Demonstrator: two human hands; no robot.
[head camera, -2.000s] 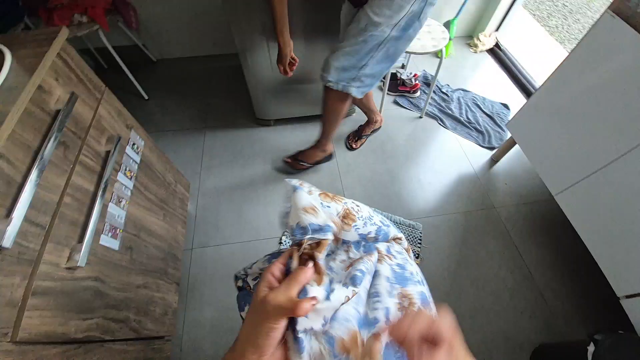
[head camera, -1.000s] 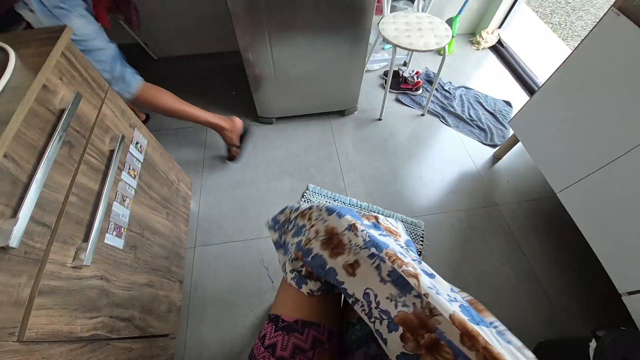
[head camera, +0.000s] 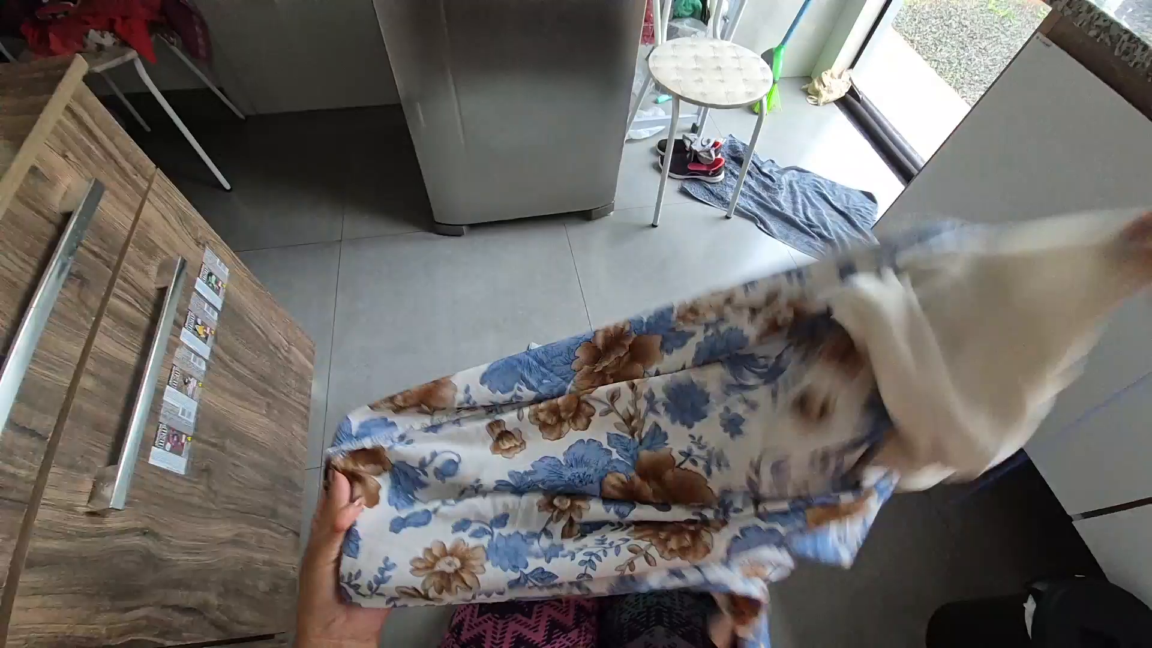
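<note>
A white cloth printed with blue and brown flowers (head camera: 576, 459) stretches across the lower middle of the view. My left hand (head camera: 333, 549) grips its left end, with the thumb on top and the other fingers behind the fabric. At the right edge of the view, my right hand (head camera: 1138, 247), blurred and mostly cut off, holds a far corner of the cloth. The right part is blurred and turned over, so its plain cream underside shows. Below the cloth, part of my patterned pink and black clothing shows.
A wooden cabinet (head camera: 234, 432) with metal handles stands at left. A grey refrigerator (head camera: 522, 108), a round stool (head camera: 709, 72), shoes (head camera: 693, 166) and a grey towel (head camera: 792, 198) are ahead. A white cabinet (head camera: 1008, 153) stands at right, with a black object (head camera: 1080, 616) below.
The cloth, bunched between my hands two seconds ago, is now spread wide, with my right hand out at the right. The other person walked left past the refrigerator and is out of view.
</note>
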